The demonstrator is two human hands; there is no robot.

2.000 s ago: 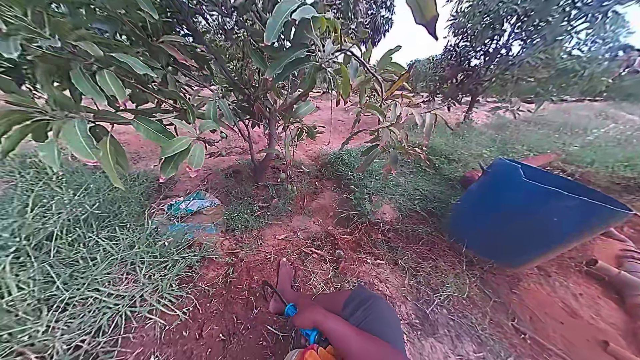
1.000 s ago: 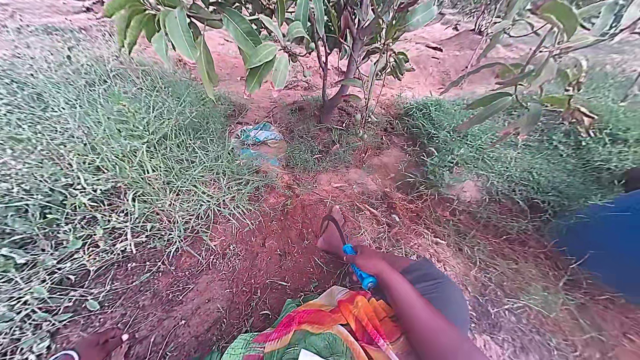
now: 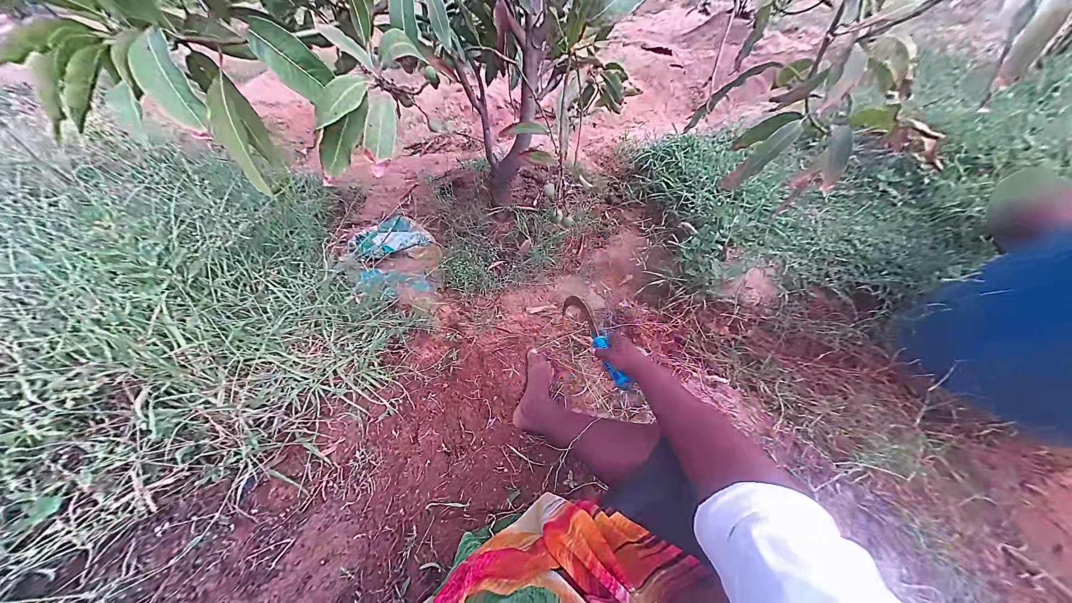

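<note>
My right hand (image 3: 621, 355), at the end of a white sleeve, is closed around the blue handle of a sickle (image 3: 584, 311). Its dark curved blade points up and left, over dry grass and red soil just beyond my bare foot (image 3: 536, 394). My bent leg lies beneath the forearm, and a bright orange, red and green cloth (image 3: 578, 544) covers my lap. My left hand is out of the frame.
A small tree (image 3: 523, 109) stands ahead, its leafy branches hanging across the top. Long grass (image 3: 193, 318) grows at left. Crumpled plastic (image 3: 392, 239) lies near the trunk. A blue tub (image 3: 1005, 327) is at the right edge.
My right hand has moved the sickle forward from beside my leg to beyond my foot. My left hand, at the lower left one second ago, has gone out of view.
</note>
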